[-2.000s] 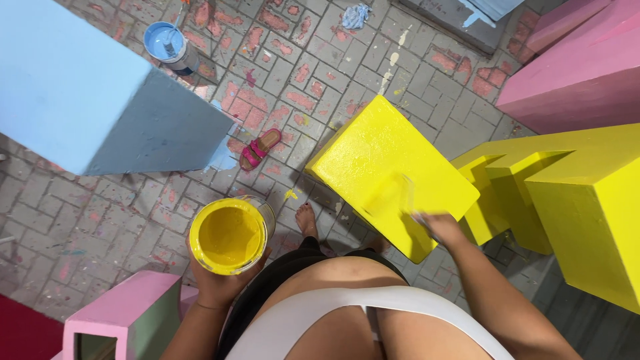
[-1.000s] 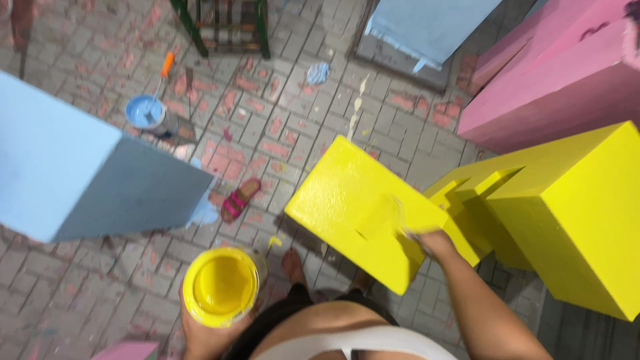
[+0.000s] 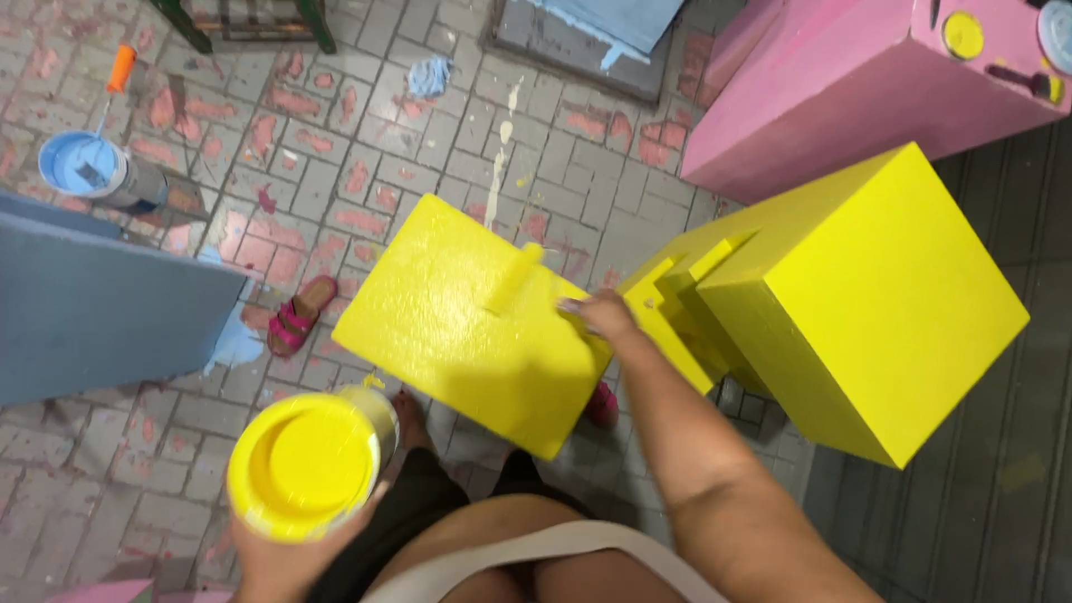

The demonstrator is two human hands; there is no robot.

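My left hand point(image 3: 280, 561) grips a can of yellow paint point(image 3: 314, 461) from below at the lower left, its open top facing up. My right hand point(image 3: 596, 314) is closed on the handle of a paint roller point(image 3: 515, 278), whose yellow sleeve is on the top of a yellow block point(image 3: 435, 310). That top looks wet and glossy, with my arm's shadow across its lower part. The roller's handle is mostly hidden in my fingers. Right beside the block stands a larger yellow structure point(image 3: 896, 301) with stepped recesses.
A pink block point(image 3: 804, 100) at the upper right bears small paint containers and a brush. At left are a blue-grey block point(image 3: 109, 310), a blue paint bucket point(image 3: 92, 167) with an orange-handled roller, and a pink sandal point(image 3: 301, 316). A blue rag point(image 3: 430, 77) lies on the paving.
The view has shifted. My right hand has stayed over the yellow block with the roller, and my left hand still holds the paint can.
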